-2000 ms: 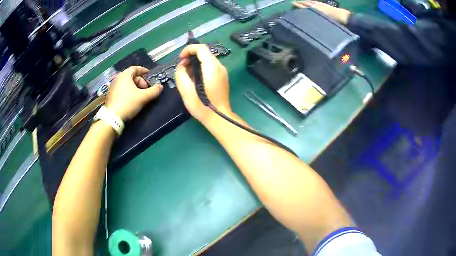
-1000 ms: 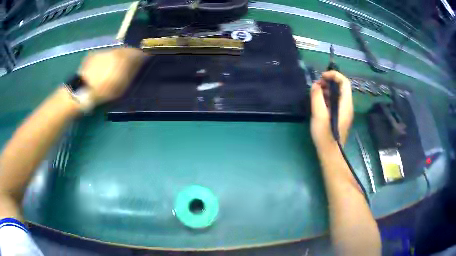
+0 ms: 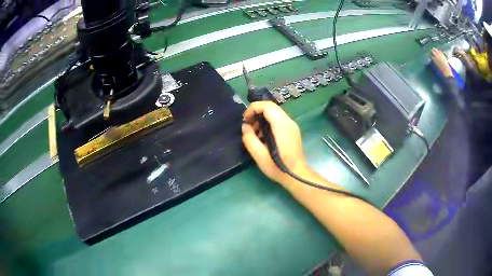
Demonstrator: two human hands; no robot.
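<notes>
My right hand (image 3: 275, 137) is closed around a soldering iron (image 3: 260, 96) at the right edge of the black base plate. The iron's metal tip points up and away, and its black cord runs back over my forearm. The black base plate (image 3: 199, 140) has white scuffs and carries a brass-coloured bar (image 3: 124, 136). A circuit board strip (image 3: 323, 78) with round silvery parts lies just beyond my right hand. My left hand is not in view.
A black microscope-like column (image 3: 110, 48) stands behind the bar. At right are the iron holder (image 3: 352, 110), yellowish sponge (image 3: 376, 149), tweezers (image 3: 345, 159) and grey soldering station (image 3: 396, 94). More strips (image 3: 298, 38) lie at the back. Another person's hand (image 3: 441, 60) shows at far right.
The view has turned. My left hand, first at a circuit board, then over the plate's left side, has left the picture. My right hand still holds the iron. The green spool is out of view.
</notes>
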